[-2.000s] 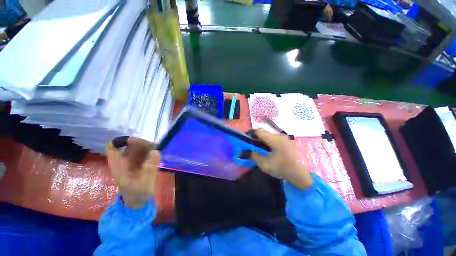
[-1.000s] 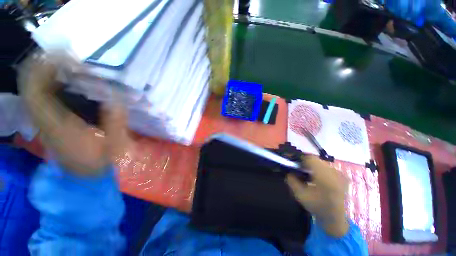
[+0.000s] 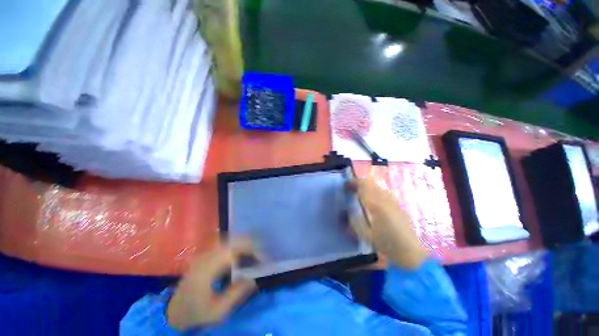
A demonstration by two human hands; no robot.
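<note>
A flat grey-blue panel [image 3: 289, 213] lies in a black tray [image 3: 224, 203] in front of me. Whether it is sleeved cannot be told. My right hand [image 3: 377, 220] is at the panel's right edge, fingers bent over it and gripping the edge. My left hand [image 3: 217, 279] is at the lower left corner, its fingertips touching the panel. Both hands are blurred, and the left hand's hold is unclear. Dark caps show on some fingertips.
A tall stack of white sleeves [image 3: 131, 105] stands left. Behind the tray are a blue parts bin [image 3: 266, 102], a turquoise strip [image 3: 307, 113] and white dot cards [image 3: 387, 131] with a dark tool [image 3: 368, 146]. Two black trays with white panels [image 3: 492, 190] sit right, before a green belt [image 3: 315, 39].
The panel was held tilted in my right hand and now lies in the black tray. My left hand has come from the stack side to the tray's lower left corner.
</note>
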